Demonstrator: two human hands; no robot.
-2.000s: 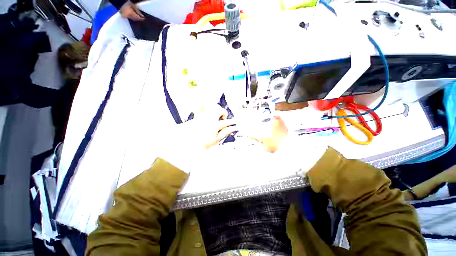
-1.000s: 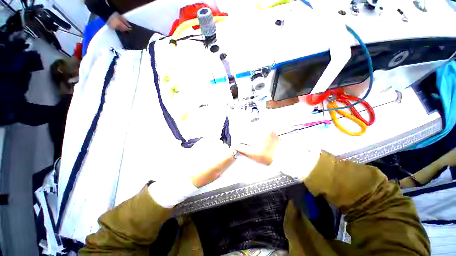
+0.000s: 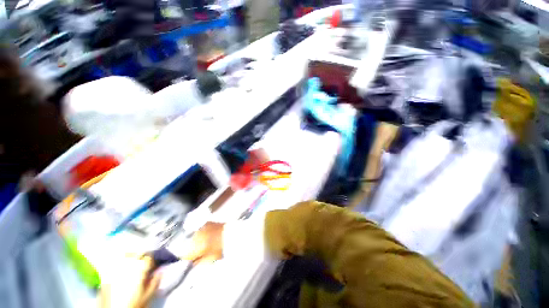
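The frame is blurred. My right hand (image 3: 207, 242) lies on the white table near the needle area, beside a small dark fabric piece (image 3: 164, 257); whether it grips the piece is too blurred to tell. My left hand (image 3: 143, 283) is at the lower left, at the piece's other side, partly washed out; its grip cannot be told. The machine's presser foot area (image 3: 158, 225) is just beyond the hands. The white machine head (image 3: 174, 141) runs up to the right.
Red and orange scissors (image 3: 276, 179) lie under the machine arm. Light blue cloth (image 3: 330, 111) hangs at the table's far end. A white-and-dark fabric heap (image 3: 439, 186) is at right. Red cloth (image 3: 93, 168) and a white rounded cover (image 3: 108, 105) are behind the machine. Other workstations stand beyond.
The view has swung to the right and up, showing the fabric heap and workstations. My hands, crossed or touching before, now appear apart at the lower left, around the dark piece.
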